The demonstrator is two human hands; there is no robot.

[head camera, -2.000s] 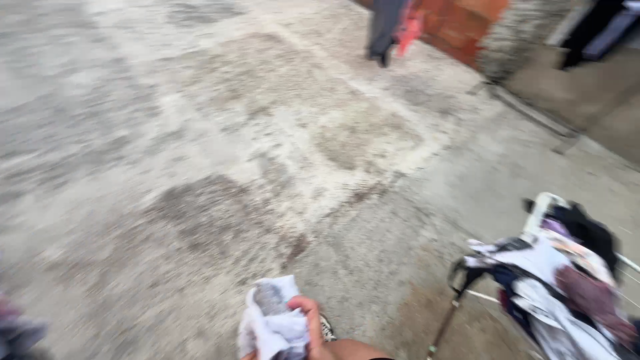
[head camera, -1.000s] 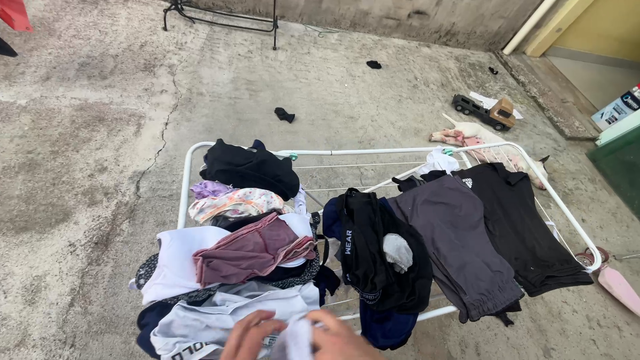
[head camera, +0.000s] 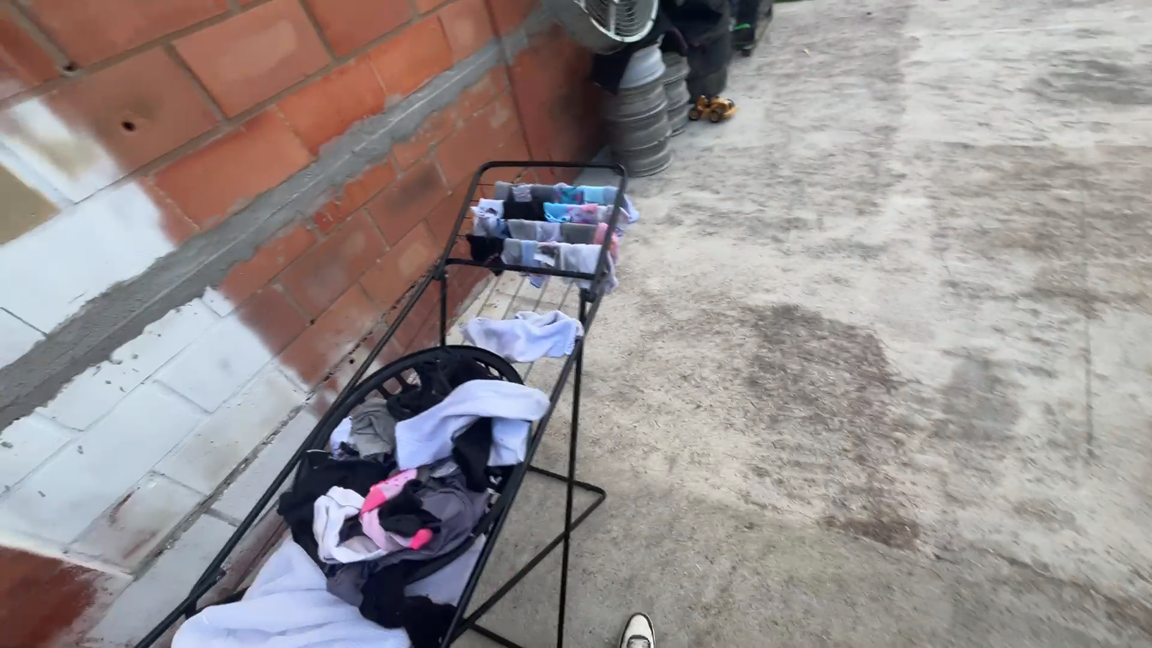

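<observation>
Neither of my hands is in view. A black metal drying rack (head camera: pixel 569 414) stands beside the brick wall. On it rests a black plastic laundry basket (head camera: pixel 423 357) heaped with clothes, among them a white garment (head camera: pixel 459 416), a pink and white piece (head camera: pixel 387 513) and a grey garment (head camera: pixel 450 511). A white cloth (head camera: pixel 292 603) lies on the rack at the near end. Beyond the basket a white sock or small cloth (head camera: pixel 524 335) lies over the wires. Several rows of socks and small items (head camera: pixel 544 230) hang at the far end.
The brick wall (head camera: pixel 243 171), partly painted white, runs along the left. Behind the rack stand stacked metal wheel rims (head camera: pixel 641 126), a fan (head camera: pixel 621 18) and a yellow toy vehicle (head camera: pixel 713 109). Concrete floor (head camera: pixel 810 360) stretches to the right. A shoe (head camera: pixel 638 631) shows at the bottom edge.
The view has swung from the white rack with clothes to the black rack by the brick wall. My hands, seen with a light cloth before, are out of view.
</observation>
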